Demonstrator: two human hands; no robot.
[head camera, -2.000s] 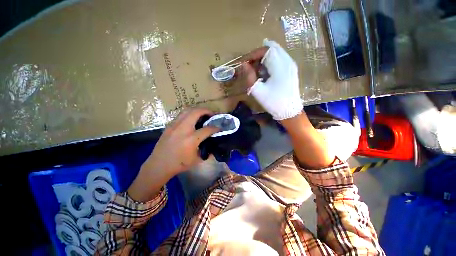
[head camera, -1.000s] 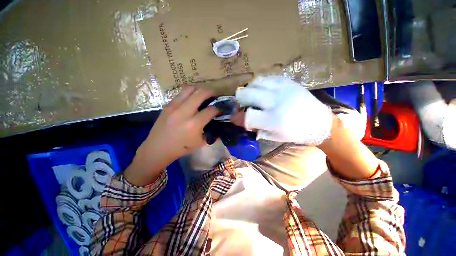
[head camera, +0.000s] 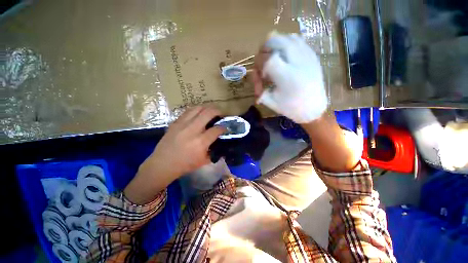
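My bare left hand (head camera: 187, 138) holds the round unit (head camera: 233, 127) over my lap at the bench edge; its white rim faces up and black material (head camera: 246, 146) hangs behind it. My right hand (head camera: 290, 77), in a white knit glove, is above the bench, just right of the small dish (head camera: 234, 73). It is blurred, and its fingertips are near the ends of the thin sticks (head camera: 245, 61) that rest in the dish. Whether the fingers grip a stick cannot be made out.
A black phone (head camera: 359, 51) lies on the bench at the right. A blue bin (head camera: 31, 190) with white rings (head camera: 66, 199) is at lower left. A red stool (head camera: 392, 149) and blue totes (head camera: 418, 231) are at right. Another person's pale sleeve or glove (head camera: 433, 133) shows at the right.
My right hand was at the unit one second ago and has moved up and away to beside the dish. The left hand still holds the unit, whose white rim shows again. The view has shifted slightly.
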